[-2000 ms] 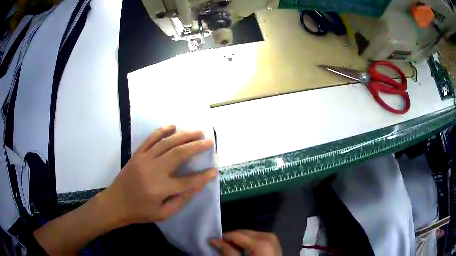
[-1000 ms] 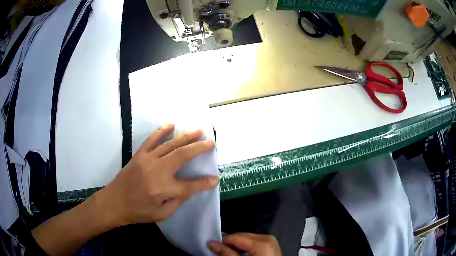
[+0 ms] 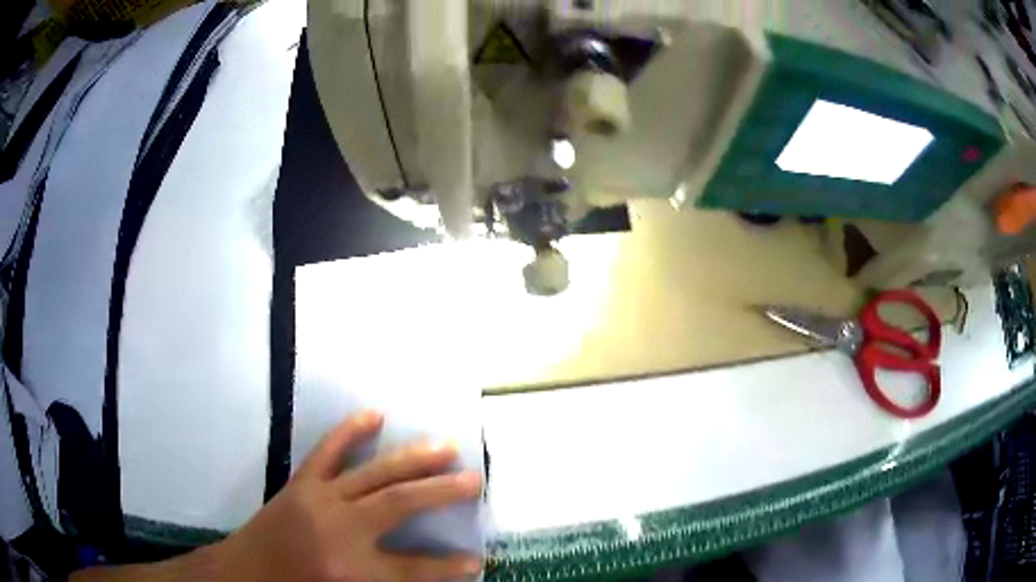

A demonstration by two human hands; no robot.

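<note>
A fabric panel with its pale face up [image 3: 375, 341] lies on the machine bed, its far edge near the presser foot under the bright lamp. A black piece [image 3: 329, 205] lies beyond and to the left of it. My left hand [image 3: 364, 512] rests flat on the near part of the panel with fingers spread; its lower part is cut off by the picture's bottom edge. My right hand is not in view. The sewing machine head [image 3: 545, 102] stands above the panel's far end. The glare hides the needle and stitch line.
Overlapping white and black strips [image 3: 188, 330] lie at left. Red-handled scissors [image 3: 897, 352] lie right of the bed. A green control panel [image 3: 738, 171] with a bright screen is at upper right. A green measuring strip [image 3: 682, 546] runs along the table's front edge.
The view has tilted up, so the machine head and control panel show more and everything sits lower. My right hand has dropped out of the picture. My left hand stays on the panel.
</note>
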